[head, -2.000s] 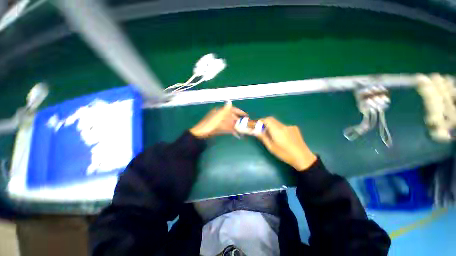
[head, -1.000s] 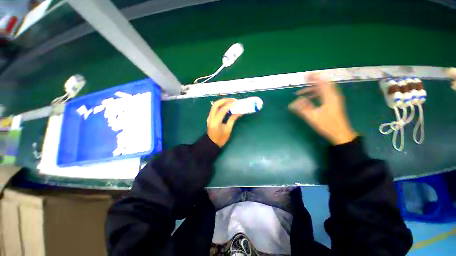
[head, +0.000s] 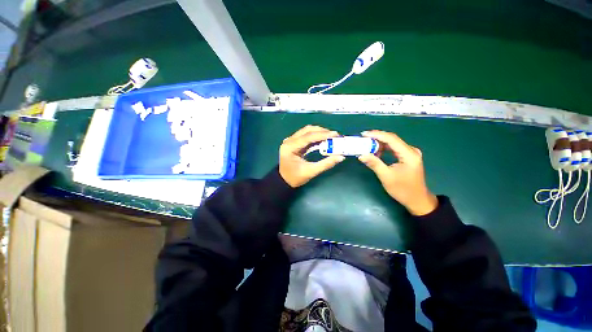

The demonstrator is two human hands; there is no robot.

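A white oblong corded unit point(head: 351, 146) with blue bands near both ends is held level above the green bench, in front of me. My left hand point(head: 308, 155) grips its left end between thumb and fingers, where a bit of white cord shows. My right hand point(head: 398, 167) grips its right end between thumb and fingers. The side of the unit away from the camera is hidden.
A blue bin point(head: 144, 170) of small white pieces point(head: 185, 130) sits on a white sheet point(head: 165, 190) at left. Corded units point(head: 571, 148) stand in a row at right. Others lie beyond the white rail point(head: 402, 104). A brown carton point(head: 110, 272) is lower left.
My right hand has come back from the right and taken the unit's right end. The view has shifted left, so the bin and row appear farther right. Earlier, brown showed on the held unit.
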